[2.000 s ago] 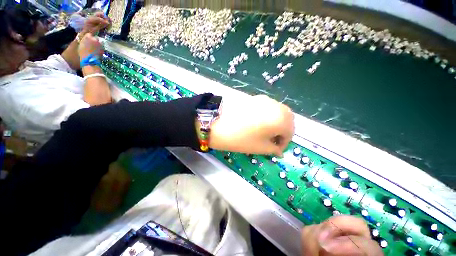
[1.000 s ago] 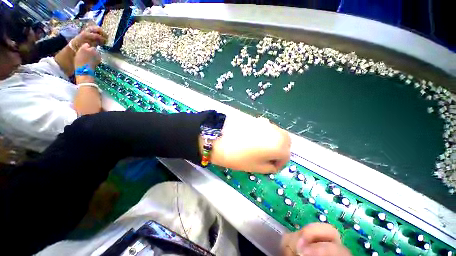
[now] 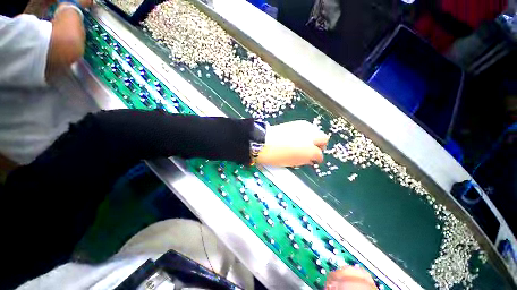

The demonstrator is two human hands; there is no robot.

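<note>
My left hand (image 3: 295, 144), in a black sleeve with a watch, is over the dark green parts tray (image 3: 385, 207). Its fingertips are at the edge of the loose small white components (image 3: 363, 148), fingers bent together; whether they pinch a part cannot be told. My right hand (image 3: 350, 278) is at the bottom edge, mostly cut off, over the green circuit boards (image 3: 266, 212); its fingertips are hidden. The boards carry rows of small capacitors with pale round tops and tiny blue components.
Silvery conveyor rails (image 3: 227, 226) run along both sides of the boards. The tray has a raised pale metal rim (image 3: 363, 107). A person in a white sleeve (image 3: 25, 54) is at the upper left. A blue bin (image 3: 405, 79) stands beyond the tray. My light-trousered leg is below.
The view has turned and shifted. My left hand has moved from above the boards to the white components in the tray. My right hand now shows less, at the bottom edge.
</note>
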